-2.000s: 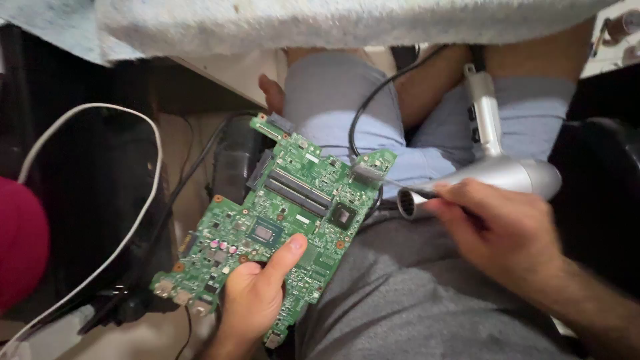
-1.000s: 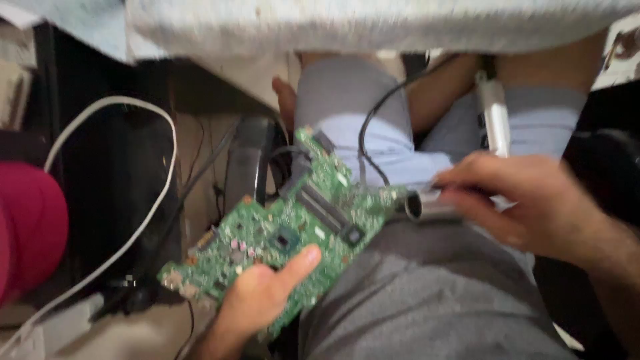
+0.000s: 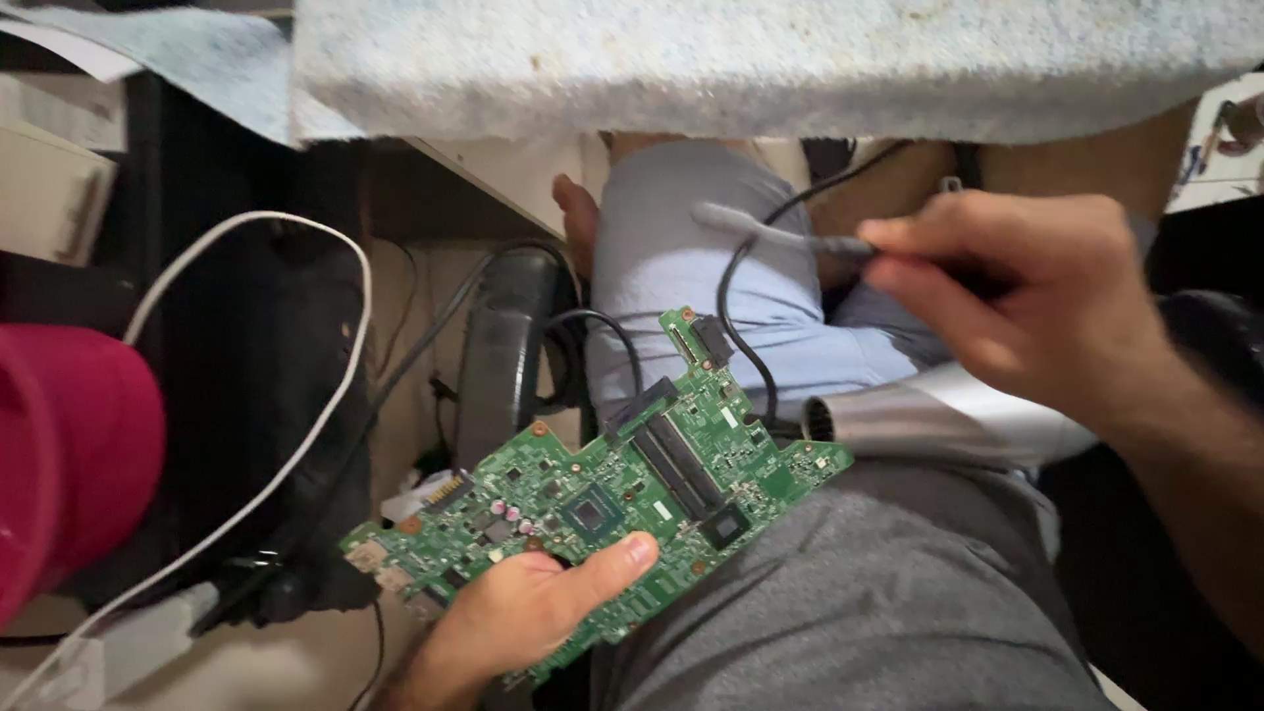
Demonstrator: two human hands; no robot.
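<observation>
My left hand (image 3: 553,602) grips a green laptop motherboard (image 3: 632,494) by its lower edge, thumb on top near a square chip. The board is tilted over my lap, with memory slots and a second chip showing. Raised above its upper right, my right hand (image 3: 1007,286) pinches the dark handle of a thin tool, perhaps a brush (image 3: 770,232); its pale end is blurred and points left, apart from the board. A silver hair dryer (image 3: 958,420) lies across my lap under the right hand, its nozzle close to the board's right corner.
A cloth-covered table edge (image 3: 741,94) runs across the top. At the left are a red bin or bucket (image 3: 79,464), a white cable (image 3: 365,296) and a white adapter or plug block (image 3: 148,632). A black cord (image 3: 726,286) curves past the board over my shorts.
My right hand has lifted the tool up and away from the board, where its end lay on the right corner two seconds ago. The left hand still holds the board.
</observation>
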